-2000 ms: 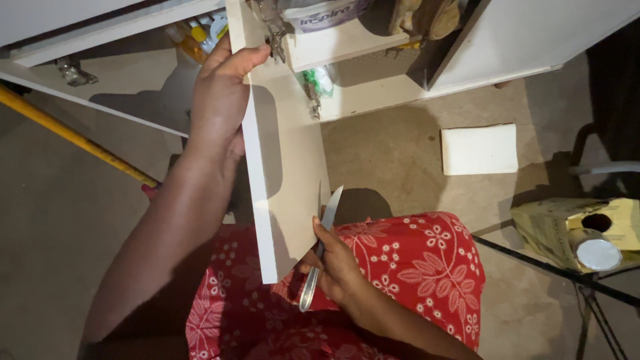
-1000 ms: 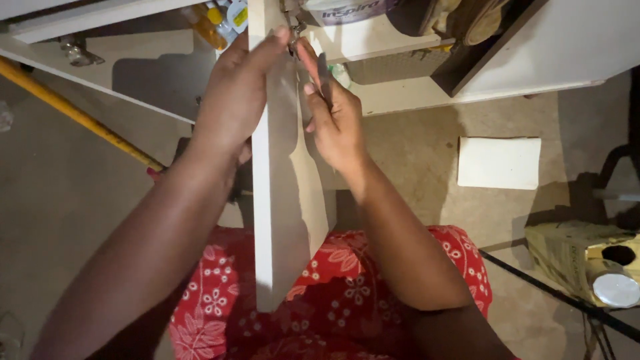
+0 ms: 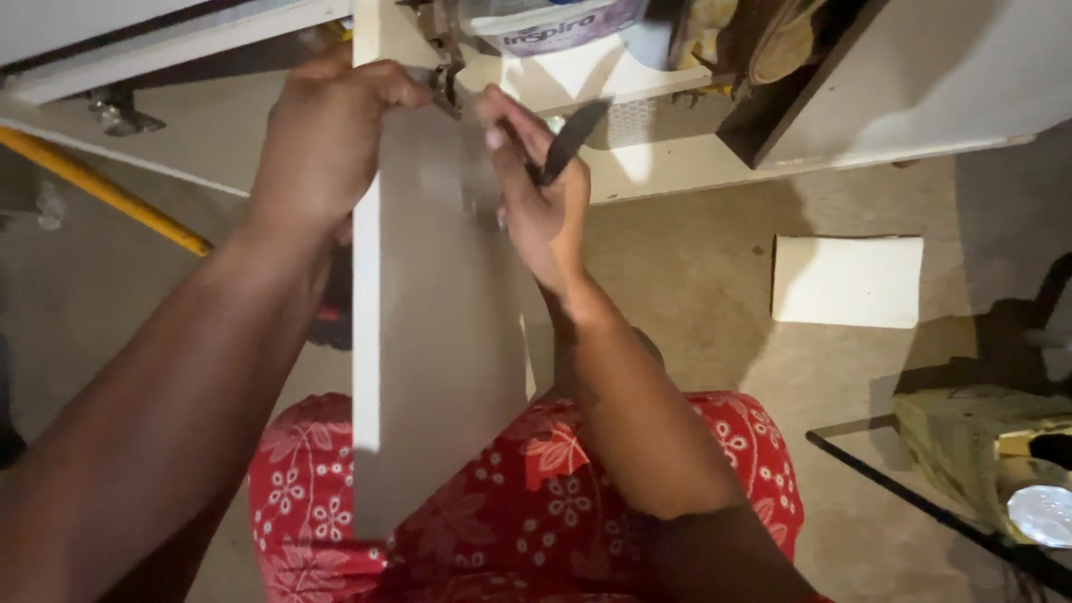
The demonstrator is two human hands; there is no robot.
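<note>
A white cabinet door point(image 3: 435, 293) stands out toward me, its lower end over my red patterned cloth. My left hand point(image 3: 327, 142) grips its edge near the top, with the thumb beside a metal hinge point(image 3: 446, 79). Close to the door's inner face, my right hand point(image 3: 540, 193) holds a table knife, whose dark blade point(image 3: 576, 138) points up and right out of the hand. The knife's handle is mostly hidden by the fingers, and the right fingertips are blurred just right of the hinge.
A labelled plastic container point(image 3: 553, 25) stands on the cabinet shelf point(image 3: 636, 79). Another hinge point(image 3: 121, 113) is at the upper left. A yellow pole point(image 3: 109, 188) lies left. On the floor at right are a white rectangular piece point(image 3: 847, 280), a black rod point(image 3: 913, 494) and a torn package point(image 3: 955, 435).
My right hand has risen from the door's lower part to beside the hinge, keeping the knife. The blade pointed up from the hand low on the door in the oldest frame. My left hand still holds the door.
</note>
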